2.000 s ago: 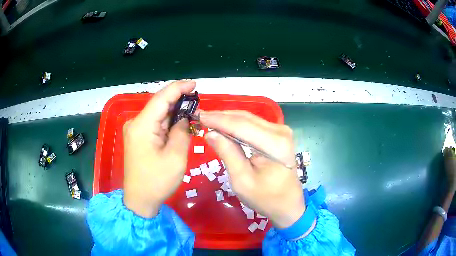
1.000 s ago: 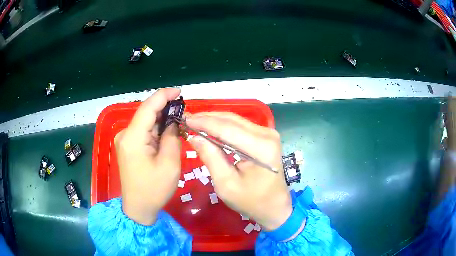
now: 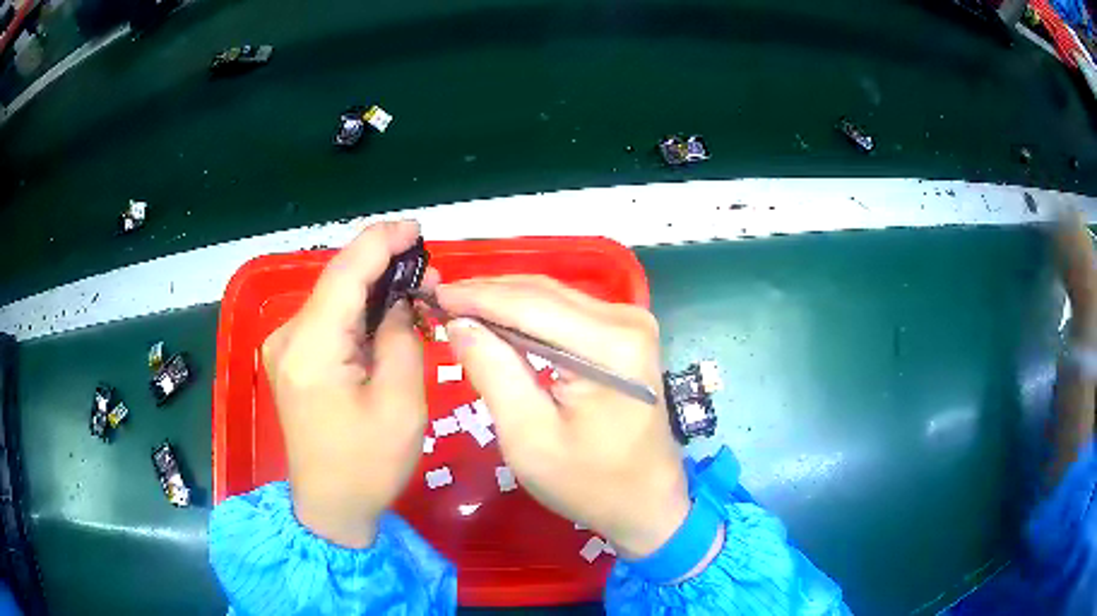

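Note:
My left hand holds a black device unit upright and tilted between thumb and fingers above the red tray. My right hand holds grey metal tweezers, their tips at the unit's lower right side. The exact contact of the tips is too small to tell. A small yellow-gold part shows just under the unit, between the hands. Loose white pads lie in the tray below, partly hidden by my right hand.
Several black units lie on the green bench left of the tray, one right of it. A white strip separates the bench from the green conveyor, which carries spaced units. Another person's blurred arm is at the far right.
Both hands and the tray have shifted left in the picture. The unit has tilted further, and more of the tweezers shows. Conveyor units appear slightly further right. The other person's arm has moved.

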